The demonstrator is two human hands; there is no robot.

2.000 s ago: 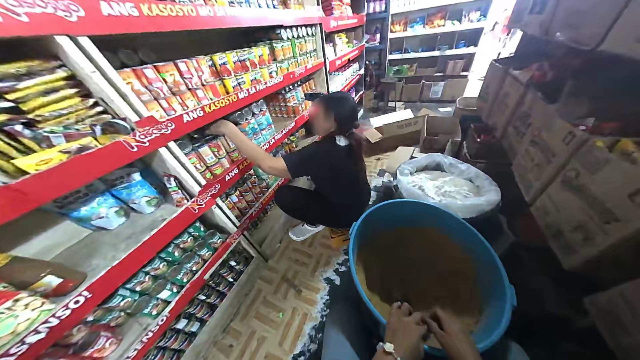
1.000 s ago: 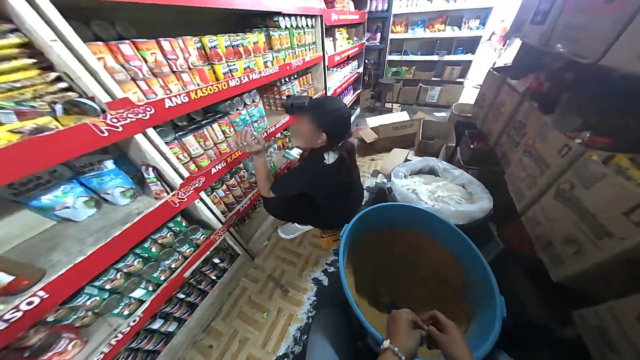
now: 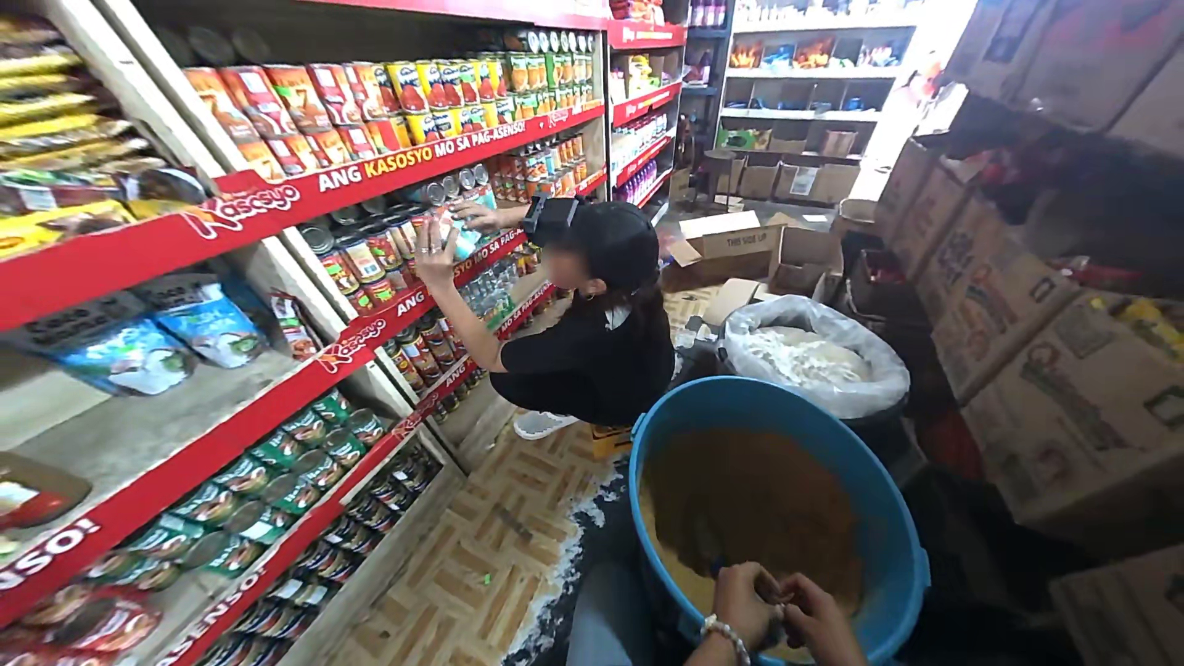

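A large blue plastic tub [image 3: 638, 490] stands before me, with brown granular material [image 3: 786, 499] inside. Over its near part are both my hands, close together with fingers bent. My left hand [image 3: 745, 601], with a beaded bracelet [image 3: 724, 636] at the wrist, is near a small dark blue object [image 3: 718, 564] in the tub; whether it touches it is unclear. Close beside it on the right is my right hand [image 3: 814, 618]. Something small and pale may be between the fingertips, too small to name. Behind the tub stands a container lined with clear plastic [image 3: 879, 393], with white powder [image 3: 805, 356] in it.
A person in a black cap [image 3: 592, 342] crouches by the left shelves, hands at the cans. Red-edged shelves [image 3: 407, 153] hold canned goods and pouches. Cardboard boxes [image 3: 1027, 388] are stacked at right; opened boxes [image 3: 731, 236] lie behind. Patterned flooring [image 3: 462, 564] shows between shelves and tub.
The crouching person's head has turned toward the shelf, and both of that person's hands are now up at the cans. My hands stay together over the tub.
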